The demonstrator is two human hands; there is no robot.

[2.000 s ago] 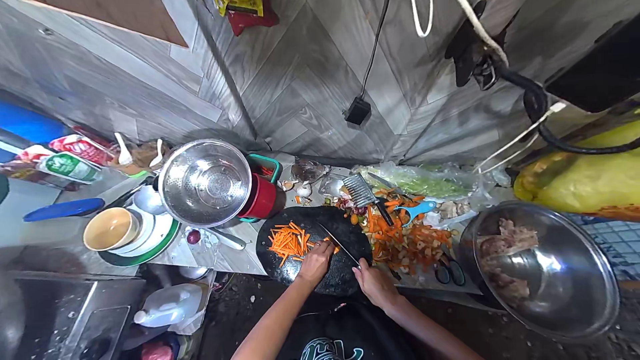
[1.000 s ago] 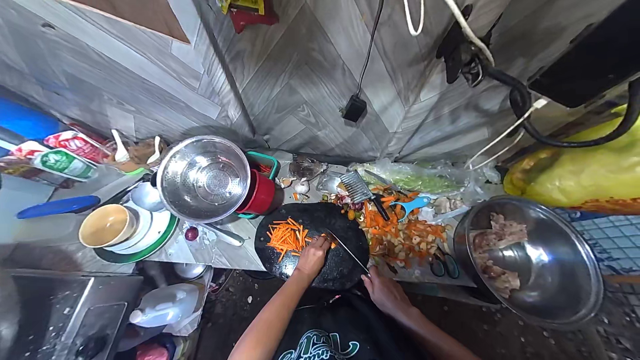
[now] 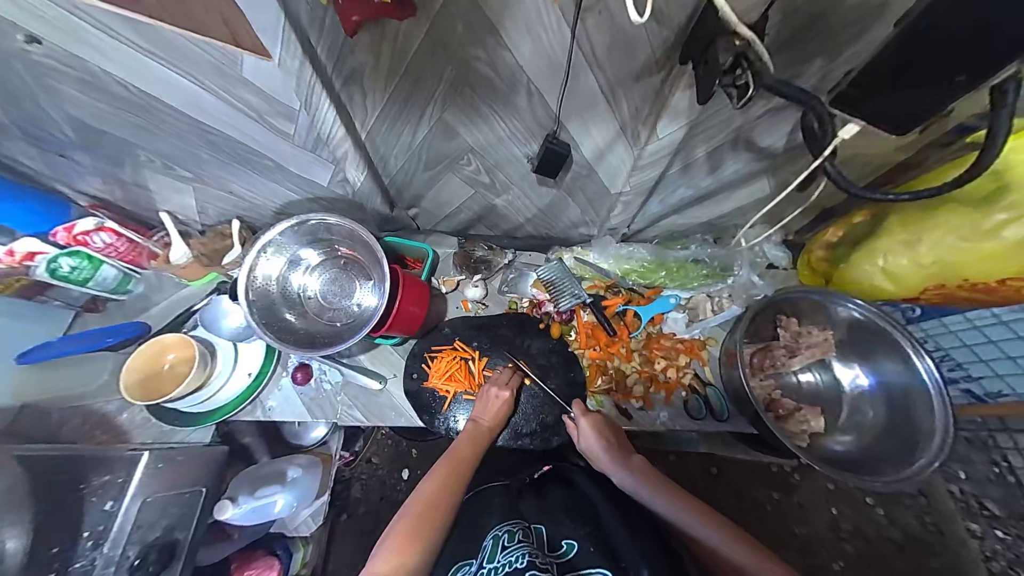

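Observation:
My right hand [image 3: 598,436] grips the handle of a kitchen knife [image 3: 540,384], its blade slanting over a round black cutting board [image 3: 544,340]. The fingertips of my left hand [image 3: 498,396] press on small carrot pieces [image 3: 516,372] beside the blade; how much lies beneath them is hidden. A pile of carrot sticks [image 3: 456,370] rests on the board's left part. Right of the board are carrot and other vegetable peelings [image 3: 640,360], with a crinkle cutter [image 3: 566,288] and a light-blue peeler [image 3: 660,306] on top.
A metal colander [image 3: 314,284] stands left of the board by a red container [image 3: 410,302]. Stacked plates [image 3: 260,392] and a tan bowl [image 3: 164,368] are farther left. Scissors [image 3: 706,402] lie near the counter's front edge, beside a large steel bowl [image 3: 888,392] holding raw meat. Garlic [image 3: 474,288] sits behind the board.

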